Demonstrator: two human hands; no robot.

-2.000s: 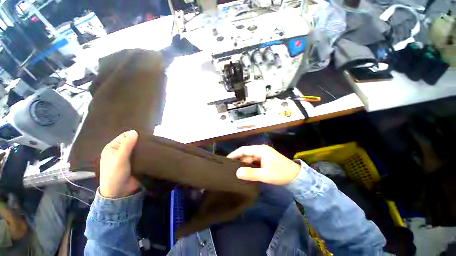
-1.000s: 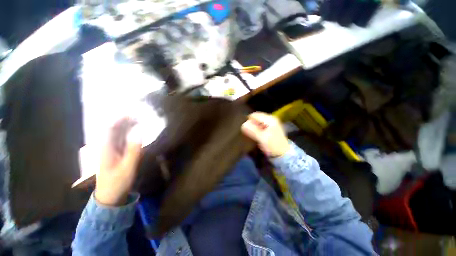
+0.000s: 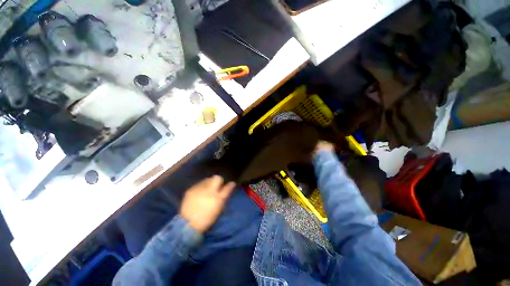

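Observation:
The dark brown garment panel (image 3: 279,148) lies stretched over the yellow basket (image 3: 312,109), below the table's right front edge. My right hand (image 3: 323,147) is at the panel's far right end, mostly hidden behind my sleeve and the cloth, and appears to hold it. My left hand (image 3: 206,202) is at the panel's near left end, blurred; whether its fingers grip the cloth is unclear. The white overlock machine (image 3: 142,47) stands at the upper left, with grey cylinders on its front.
Orange-yellow thread snips (image 3: 232,72) lie on the white table (image 3: 193,120), beside a black strap (image 3: 219,94). A blue basket (image 3: 99,269) is below left. Dark cloth hangs at upper right; a red basket (image 3: 411,187) and cardboard box (image 3: 433,246) stand at right.
The view has turned right and come closer to the table edge. The panel has moved from over my lap to over the yellow basket, with both hands moved right towards it.

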